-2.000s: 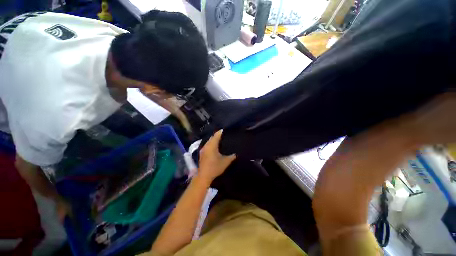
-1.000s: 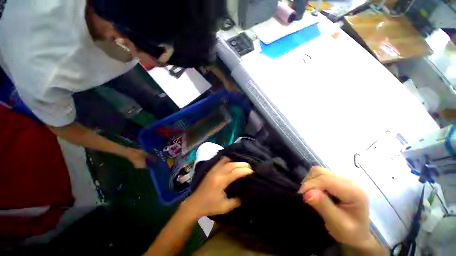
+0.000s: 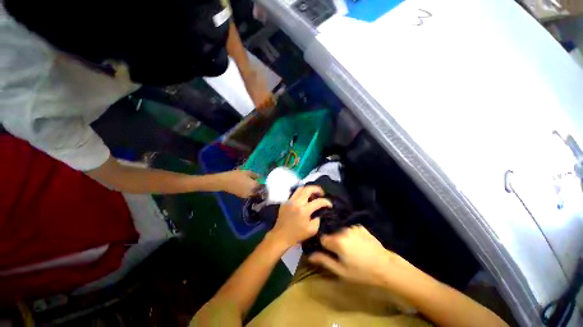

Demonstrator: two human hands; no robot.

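A black garment (image 3: 348, 198) lies bunched in my lap beside the table edge. A rounded white piece (image 3: 281, 184) shows at its left end; I cannot tell what it is. My left hand (image 3: 300, 216) grips the bunched black cloth, with the fingers curled over it. My right hand (image 3: 355, 255) is close beside it, slightly blurred, with its fingers on the same cloth. The lower part of the garment is hidden by my hands and the dark area under the table.
A person in a white shirt (image 3: 48, 108) leans in from the left, arms at a teal basket (image 3: 319, 124) over a blue basket (image 3: 233, 214). Red cloth (image 3: 57, 217) lies at left. A white table (image 3: 447, 96) with a ruler edge fills the right. Black shears (image 3: 562, 306) lie lower right.
The black garment came down from a raised, stretched position and is now bunched lower in my lap. My right hand moved in beside my left. The other person now reaches to the teal basket.
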